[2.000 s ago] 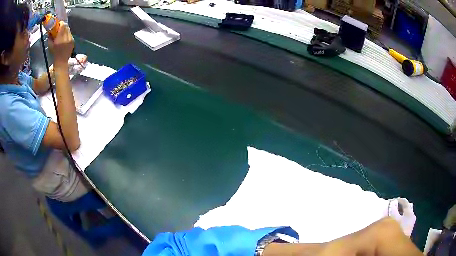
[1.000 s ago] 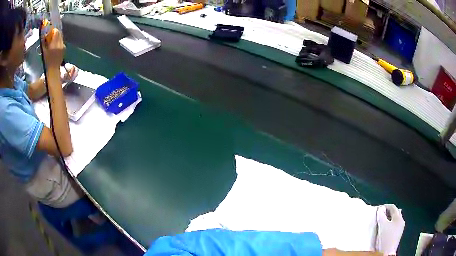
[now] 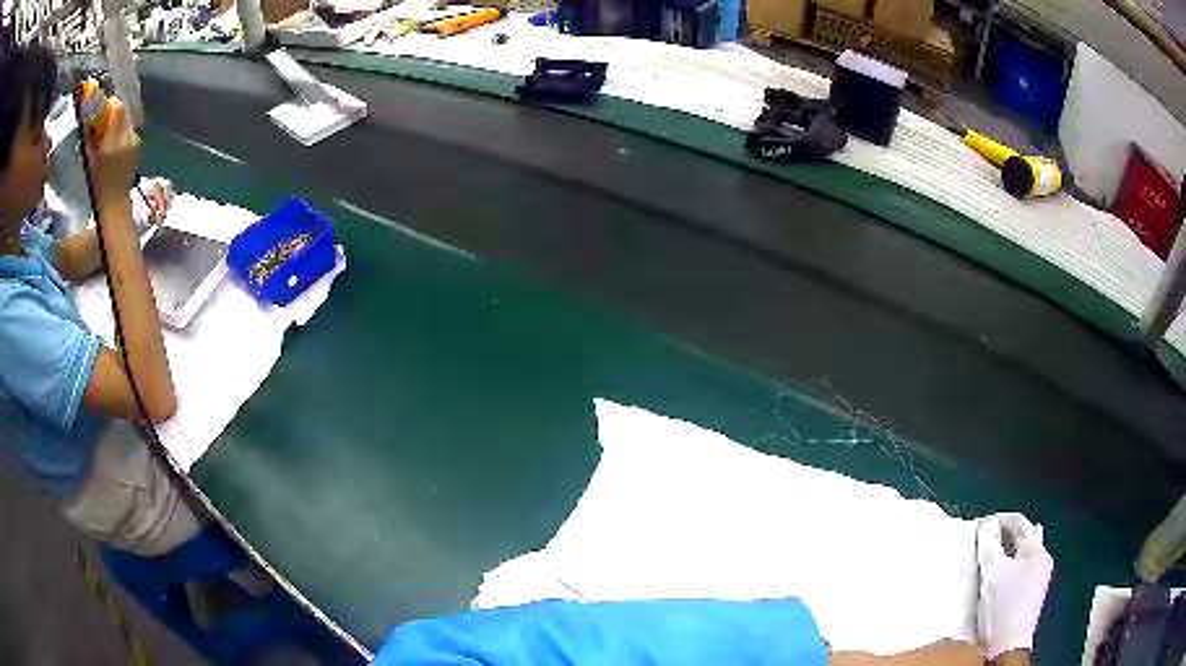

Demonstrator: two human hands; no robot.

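A white cloth [image 3: 754, 533] with ragged edges lies in front of me on the green surface. My left arm, in a blue sleeve, reaches right along the bottom edge. My left hand [image 3: 978, 656] is bare and almost wholly cut off, so its fingers do not show. A white knit glove shape [image 3: 1013, 586] with a dark hollow at its top stands at the cloth's right end, just above that hand. It looks like my gloved right hand with curled fingers, but I cannot tell for sure or see anything held.
A neighbour in light blue [image 3: 52, 377] holds an orange tool [image 3: 94, 107] at left, beside a blue bin [image 3: 282, 250] of small metal parts. A white housing [image 3: 315, 111] is on the black conveyor [image 3: 585, 221]. Loose threads [image 3: 852, 436] lie behind the cloth. Dark items [image 3: 1145, 631] are at lower right.
My bare left hand has dropped from above the bottom edge until nearly out of view. The view has shifted, and the housing on the conveyor appears farther left.
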